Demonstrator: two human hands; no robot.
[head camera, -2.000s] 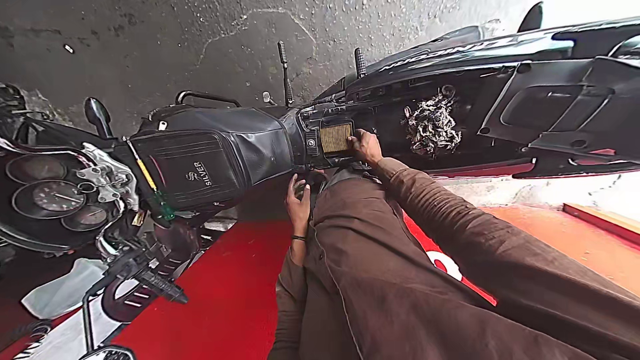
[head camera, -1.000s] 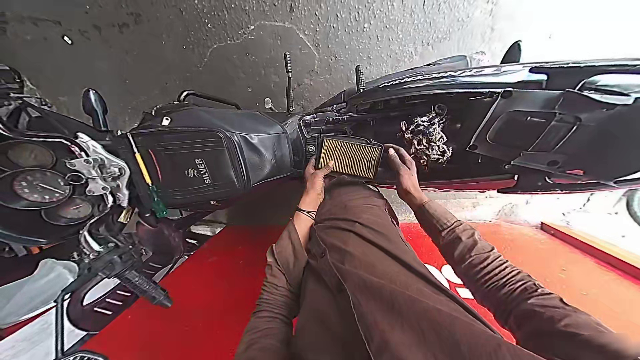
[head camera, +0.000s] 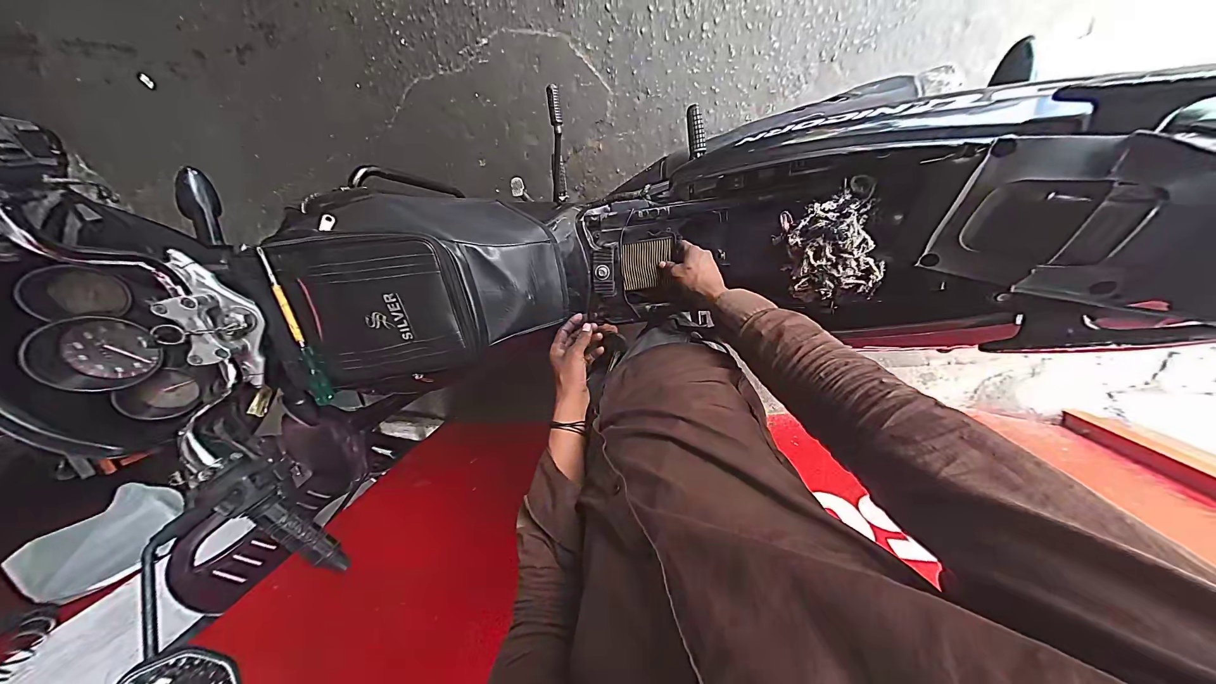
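Observation:
A pleated air filter (head camera: 646, 264) with a dark frame sits in the opened bay of a motorcycle, just behind its front seat section. My right hand (head camera: 696, 273) grips the filter's rear edge with thumb and fingers. Beside the bay, on the near side, my left hand (head camera: 574, 348) has its fingers loosely curled and apart, and nothing shows in it. A tangled wad of waste threads (head camera: 834, 247) lies on the black rear tray, to the right of my right hand. A black cover with a quilted bag (head camera: 385, 299) lies over the tank, left of the bay.
A screwdriver (head camera: 290, 313) with a green handle rests between the bag and handlebar. The instrument cluster (head camera: 103, 353) and a mirror (head camera: 199, 201) are at the left. Two footrests or levers jut out on the far side. A black plastic tail panel (head camera: 1054, 223) covers the right end.
One second ago both hands held the filter raised above the bike. Now it is down in the bay, my left hand has let go, and my right hand stays on its edge.

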